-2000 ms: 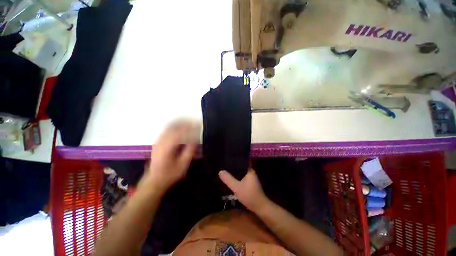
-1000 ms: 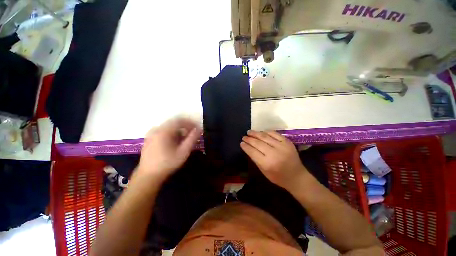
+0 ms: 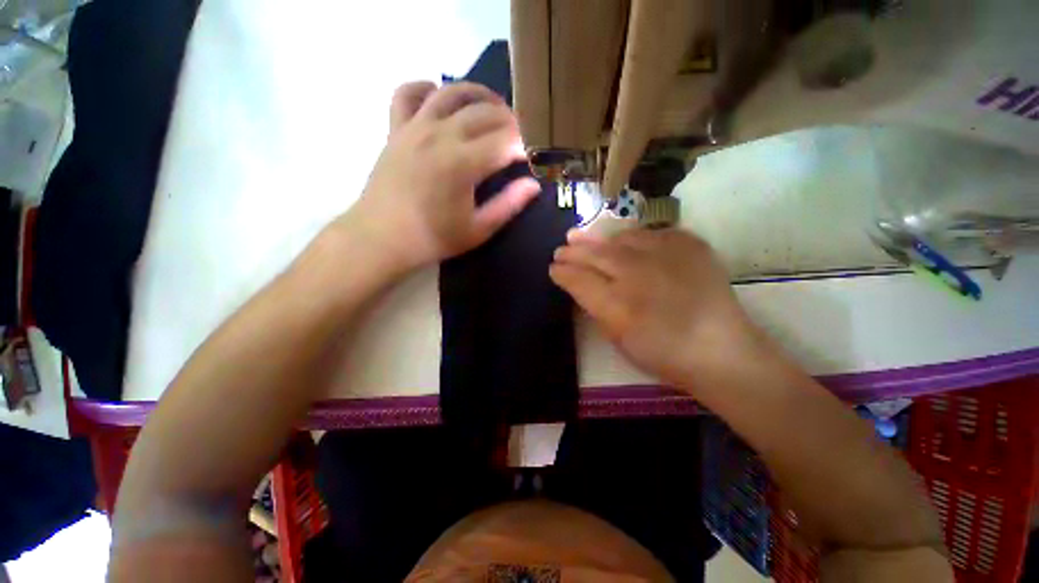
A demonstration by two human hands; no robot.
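A black cloth strip (image 3: 507, 330) runs from behind the presser foot down over the table's front edge. The presser foot (image 3: 566, 195) stands on its right edge under the cream machine head (image 3: 570, 80). My left hand (image 3: 450, 171) lies on the strip left of the needle area, fingers bent and thumb toward the foot. My right hand (image 3: 649, 290) rests at the strip's right edge just below the foot, fingertips on the cloth. Both hands press the cloth flat. The needle itself is too small to make out.
A pile of black cut pieces (image 3: 108, 171) lies at the table's left. A blue-green tool (image 3: 943, 273) lies right of my right hand. The purple front edge (image 3: 376, 412) crosses below. Red baskets stand at the lower left (image 3: 299, 518) and lower right (image 3: 986, 478).
Both hands have moved up from the front edge to beside the presser foot. The strip has advanced, with its far end now behind the foot. The view has moved closer to the machine.
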